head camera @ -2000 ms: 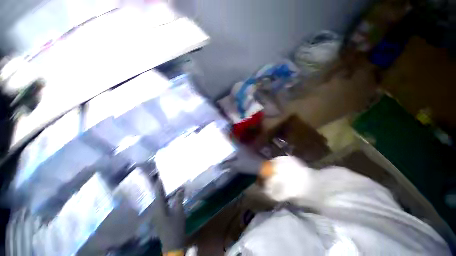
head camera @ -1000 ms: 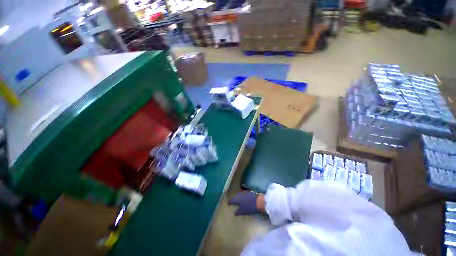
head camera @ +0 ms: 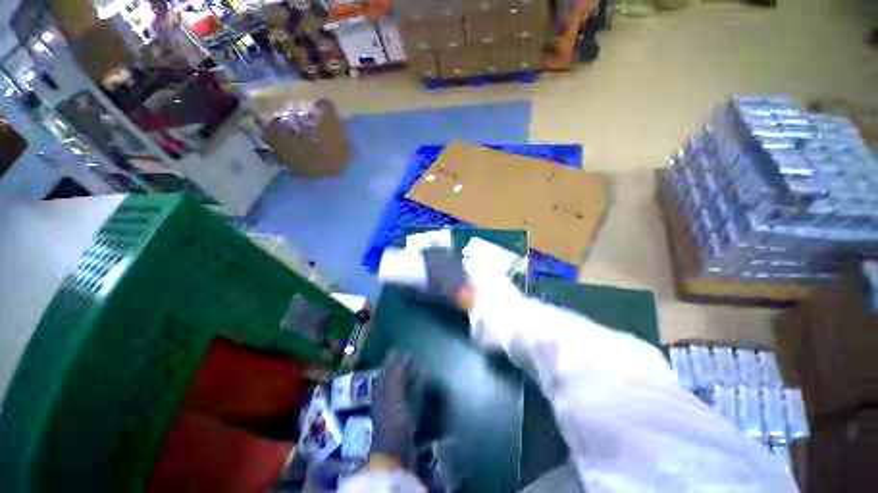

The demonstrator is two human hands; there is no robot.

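White packs (head camera: 404, 263) stand at the far end of the green packing bench (head camera: 496, 453). My right hand (head camera: 445, 273), in a dark grey glove, is at these packs; whether it grips one is not clear. My left hand (head camera: 392, 409), gloved and blurred, is over the near part of the bench beside a loose heap of shrink-wrapped packs (head camera: 356, 435). A pale, blurred thing (head camera: 472, 385), possibly a pack, is just right of my left hand; I cannot tell if they touch.
The green tunnel (head camera: 116, 298) with its red curtain (head camera: 231, 404) is at left. A smaller green table (head camera: 606, 310) is right of the bench. Cardboard (head camera: 520, 197) lies on a blue pallet (head camera: 404, 217) beyond. Cartons of packs (head camera: 736, 371) and a stack of packs (head camera: 770, 193) are at right.
The view has turned and moved closer to the bench's far end. My right hand has moved from beside the bench to the far packs. My left hand has come into view by the heap.
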